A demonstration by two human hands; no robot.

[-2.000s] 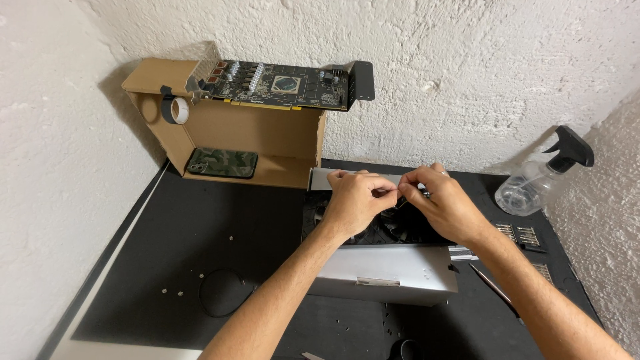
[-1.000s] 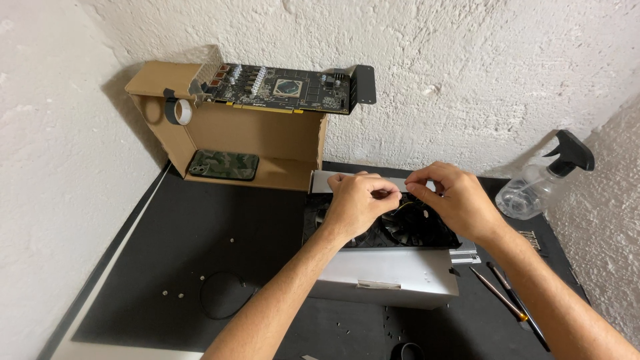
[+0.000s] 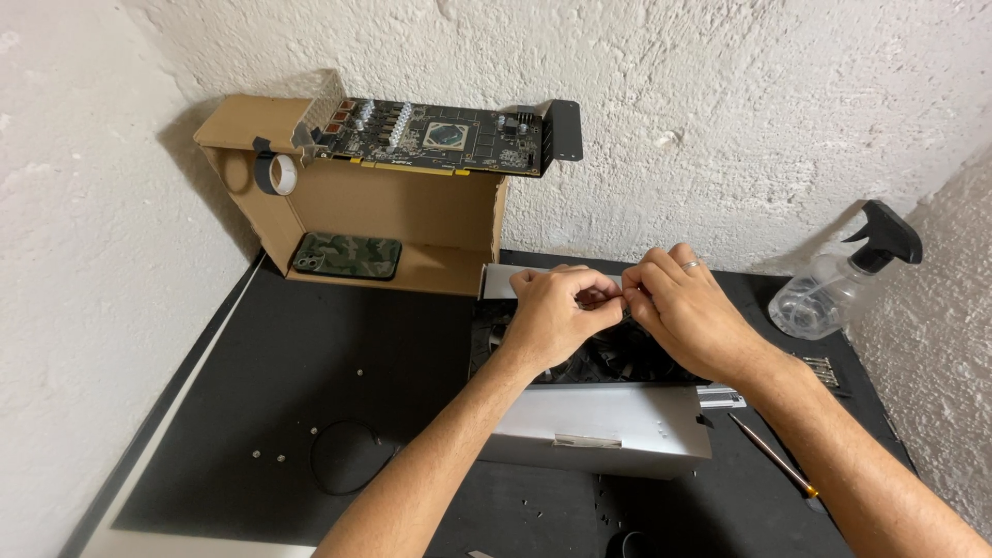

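Note:
My left hand (image 3: 559,314) and my right hand (image 3: 682,306), which wears a ring, meet fingertip to fingertip above a black graphics card cooler with fans (image 3: 620,356). Thumb and forefinger of each are pinched on something thin and dark, perhaps a wire; it is too small to name for certain. The cooler lies on a white cardboard box (image 3: 589,418). Behind and to the left, a bare graphics card circuit board (image 3: 442,139) rests across the top of an open brown cardboard box (image 3: 395,205), its black metal bracket (image 3: 567,130) at the right end.
A camouflage-cased phone (image 3: 349,256) lies inside the brown box, and a roll of tape (image 3: 276,173) hangs at its left. A spray bottle (image 3: 837,287) and a slim screwdriver (image 3: 775,456) are at right. A thin black loop (image 3: 312,457), screws (image 3: 281,458) and small dark bits lie on the black mat.
My right hand has shifted slightly, and its fingertips are back close against my left fingertips. My left hand has stayed nearly in place.

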